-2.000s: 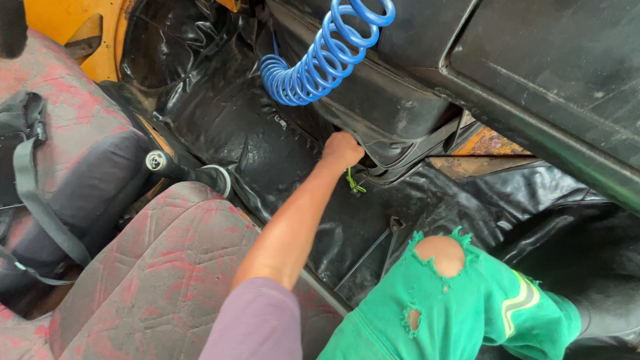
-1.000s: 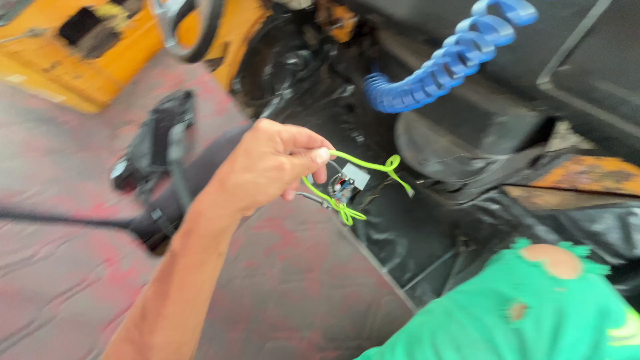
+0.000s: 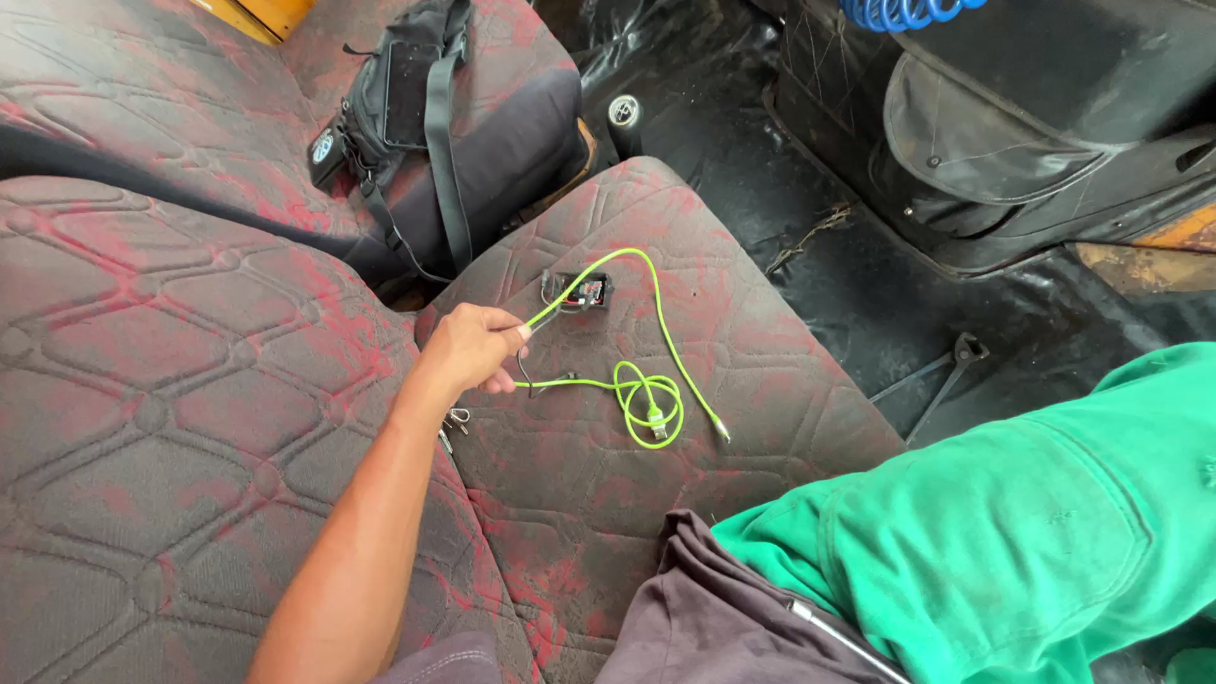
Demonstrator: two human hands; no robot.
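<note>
My left hand [image 3: 475,351] pinches a lime-green USB cable [image 3: 655,275] between thumb and fingers, over the front part of a patterned seat. One cable end with a metal plug lies on the cushion to the right; another part lies coiled around a USB plug [image 3: 657,425]. A thin dark wire also runs at my fingers. Just beyond the hand, a small open black case [image 3: 587,291] with wires and parts inside rests on the seat. Small metal items [image 3: 458,418] lie in the seat crease beside my wrist. My right hand is out of view.
A black bag [image 3: 399,95] with a strap lies on the neighbouring seat [image 3: 513,57]. A gear lever [image 3: 624,119] stands between seat and dashboard side. Black sheeting covers the floor, where a metal tool [image 3: 964,351] lies. A green-clothed leg [image 3: 978,503] crosses at right; a blue coiled hose [image 3: 902,11] hangs above.
My left hand has moved from the floor by the console to above the seat, holding the green cable. The small case, near the hand a second ago, now rests on the cushion. The view has swung.
</note>
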